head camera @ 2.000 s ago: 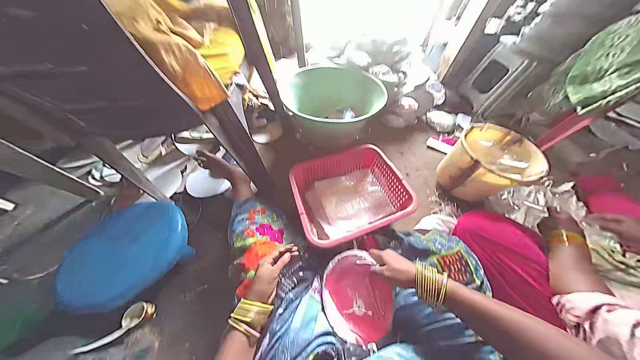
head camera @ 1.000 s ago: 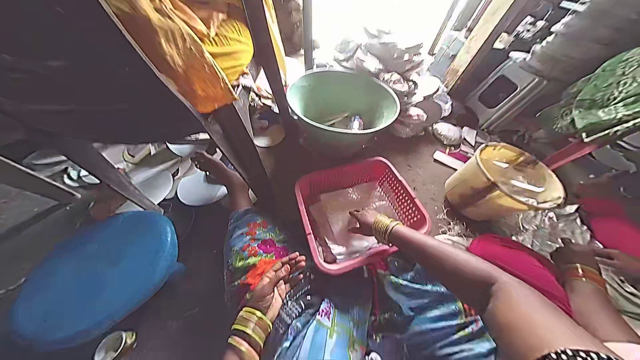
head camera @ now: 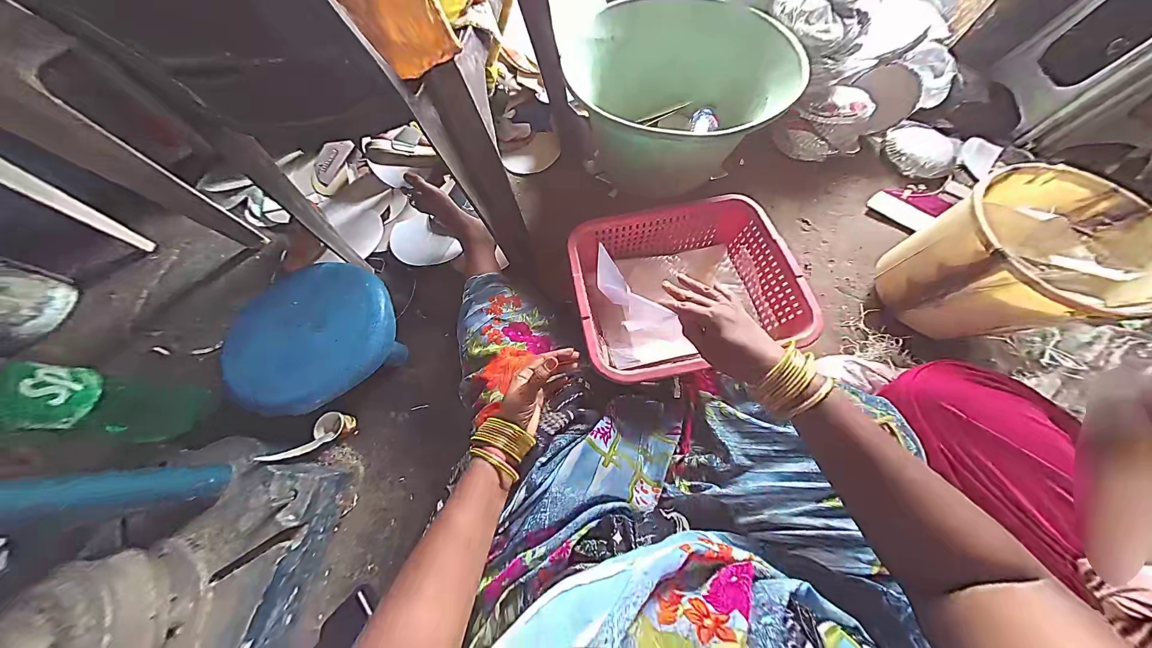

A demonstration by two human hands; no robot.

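Note:
A red perforated plastic basket (head camera: 783,270) stands on the ground beyond my lap. Flat brownish sheets and a thin white sheet (head camera: 639,310), folded up at its left corner, lie in it. Over the right part of these sheets is my right hand (head camera: 715,319), fingers spread, with bangles at the wrist; whether it touches them is unclear. My left hand (head camera: 531,391), also bangled, rests palm partly up above the patterned cloth (head camera: 630,450) on my leg, left of the basket, and holds nothing.
A green tub (head camera: 666,153) with small items stands behind the basket. To the right are a yellow bucket (head camera: 954,261) and another person's red clothing (head camera: 981,441). On the left are a blue round stool (head camera: 306,337), a small cup (head camera: 333,425) and metal legs (head camera: 477,144).
Two seconds ago my right hand was at a red round dish on my lap, which is out of sight now. The hand moved to the basket, where the white sheet now has a raised corner.

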